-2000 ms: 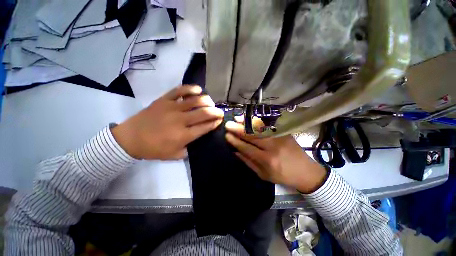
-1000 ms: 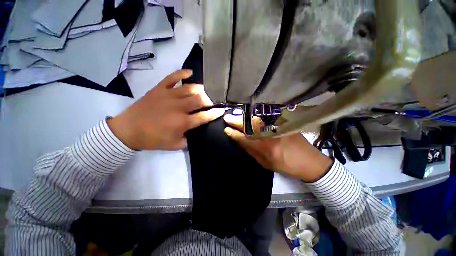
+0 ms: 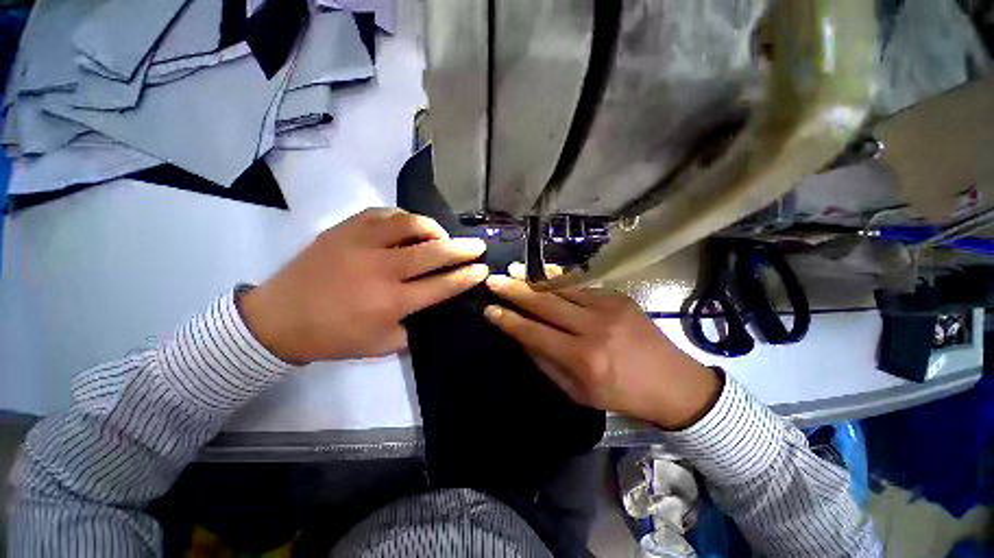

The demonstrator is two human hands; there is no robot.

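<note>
A long black fabric panel point(image 3: 496, 403) runs from under the sewing machine head point(image 3: 610, 109) over the table's front edge. My left hand point(image 3: 365, 283) lies on its left side, fingertips just left of and in front of the presser foot point(image 3: 535, 251). My right hand point(image 3: 610, 349) is on its right side, thumb and fingers at the fabric near my left fingertips, close to the needle area. The needle tip is hidden. Both hands hold the fabric down or pinch it; how firmly cannot be told.
A loose pile of grey and black cut pieces point(image 3: 207, 98) lies at the upper left of the table. Black-handled scissors point(image 3: 752, 305) lie right of the needle. A dark box point(image 3: 926, 332) stands at the far right. A blue stick point(image 3: 937, 240) lies above it.
The far end of the black panel has moved toward me and shows a rounded edge now. Both hands shifted slightly down from the last frame, and the machine head appears shifted left.
</note>
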